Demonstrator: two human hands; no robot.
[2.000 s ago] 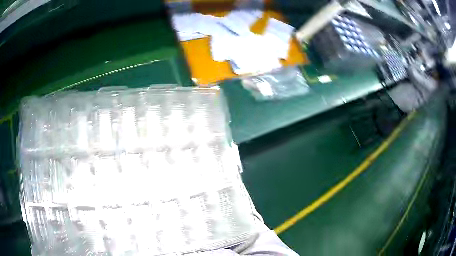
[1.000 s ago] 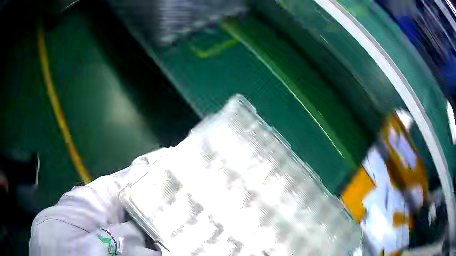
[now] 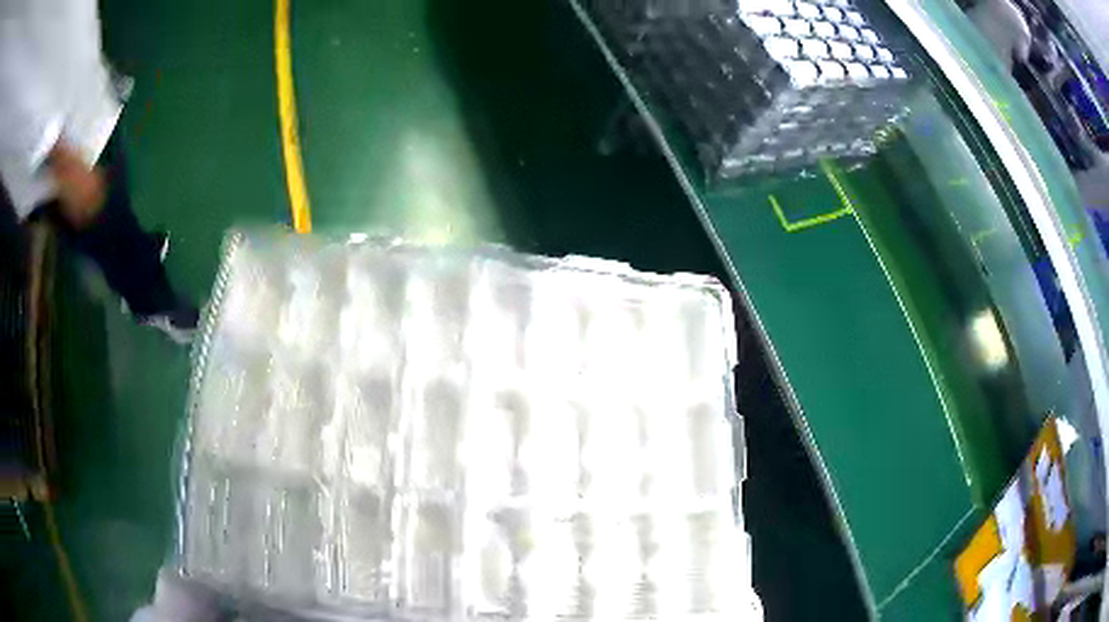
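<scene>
A thick nested stack of clear blister trays (image 3: 468,425) fills the lower middle of the view, glaring white, with rows of ribbed pockets. It is above the green floor, beside the bench edge. A small pale piece of my left sleeve (image 3: 183,600) shows at its lower left corner. My left hand is hidden at the stack or cut off by the bottom edge. My right hand is not visible.
A person in a white coat (image 3: 55,91) stands at upper left. A green-matted bench (image 3: 839,365) runs down the right, bearing filled trays (image 3: 803,97) and, lower right, an orange board (image 3: 1052,486) with white papers (image 3: 1000,565). A curved white rail (image 3: 1022,170) lies beyond. A yellow lane line (image 3: 288,122) crosses the floor.
The view has swung away from the orange board toward the floor and the person. The tray stack has turned nearly square to the view. Less of my left sleeve shows.
</scene>
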